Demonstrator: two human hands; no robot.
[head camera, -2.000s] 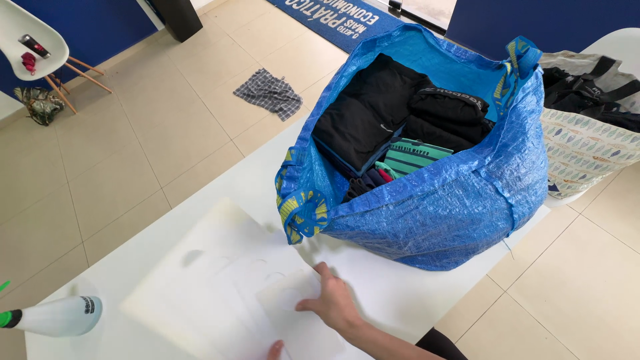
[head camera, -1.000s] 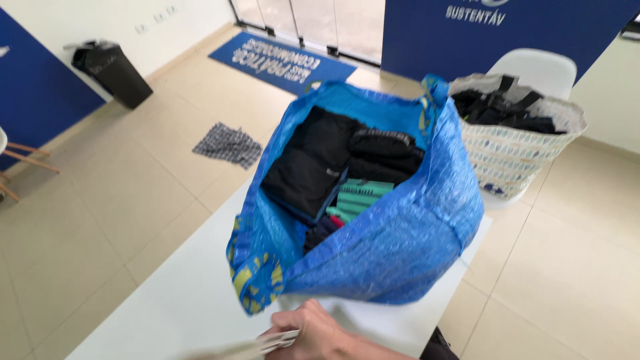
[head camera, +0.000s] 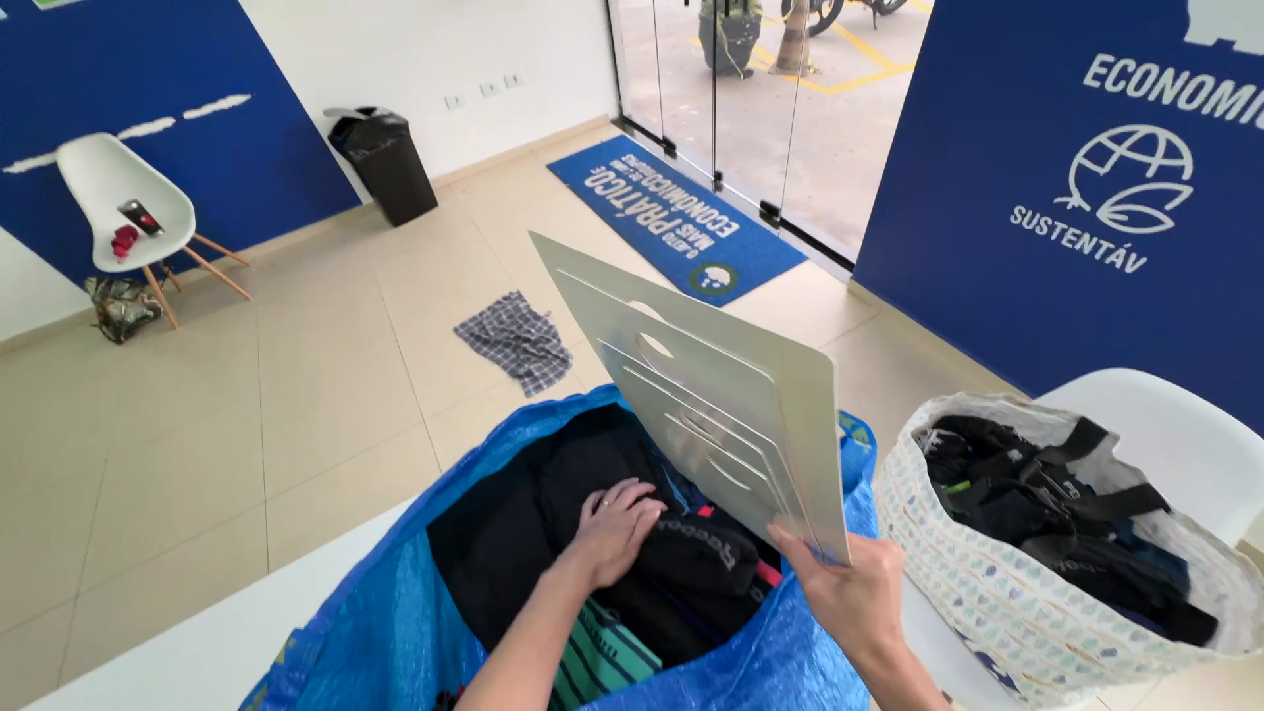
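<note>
My right hand (head camera: 854, 592) grips the lower corner of a stack of flat, pale boards with oval cut-outs (head camera: 731, 395), held upright at the right side of a blue woven bag (head camera: 375, 612). The boards' lower edge stands at the clothes inside. My left hand (head camera: 617, 528) rests palm down on folded black clothes (head camera: 553, 474) in the bag, its fingers slightly spread. A green striped garment (head camera: 602, 657) lies below that hand. The bag stands on a white table (head camera: 188, 642).
A patterned fabric bag of dark clothes (head camera: 987, 592) stands on a white chair (head camera: 1165, 425) at the right. Beyond the table are a checked cloth (head camera: 518, 341) on the floor, a blue doormat (head camera: 681, 222), a black bin (head camera: 385, 168) and another white chair (head camera: 128, 202).
The pale boards lay on the table two seconds ago; now they are upright at the blue bag in my right hand. My left hand has come onto the clothes. The view has swung upward.
</note>
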